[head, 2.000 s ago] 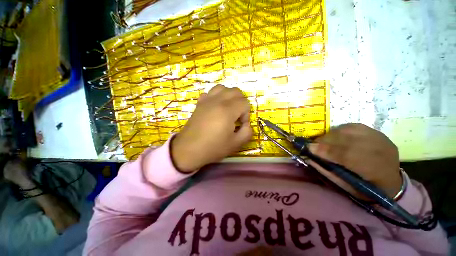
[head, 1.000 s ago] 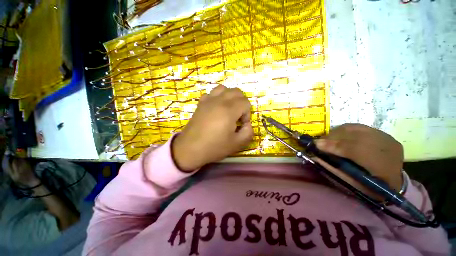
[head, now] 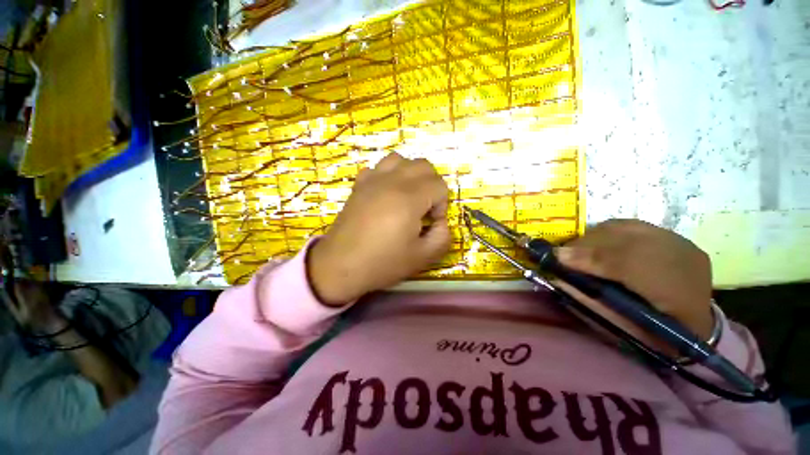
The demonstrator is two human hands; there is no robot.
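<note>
The yellow polyimide panel [head: 542, 89] lies on the bench, with darker grid lines and strong glare across its middle. Lead wires [head: 293, 122] with pale ends lie in rows over its left side. My left hand [head: 386, 227] rests low on the panel, fingers curled together; whatever its fingertips pinch is hidden. My right hand [head: 639, 275] holds the soldering iron [head: 622, 302] like a pen. Its thin tip is at the panel just right of my left fingers. A thin feed tube [head: 502, 255] runs beside the iron and ends near the tip.
Stacked yellow panels [head: 71, 98] sit at the far left by a blue tray edge [head: 111, 164]. A dark strip [head: 182, 169] borders the panel's left side. A loose wire bundle [head: 262, 11] lies beyond the panel. Another person's arm [head: 84, 355] is at lower left.
The iron's tip shifts slightly around the same spot beside my left fingers. My left hand stays nearly still. The other person's hand at lower left has moved slightly.
</note>
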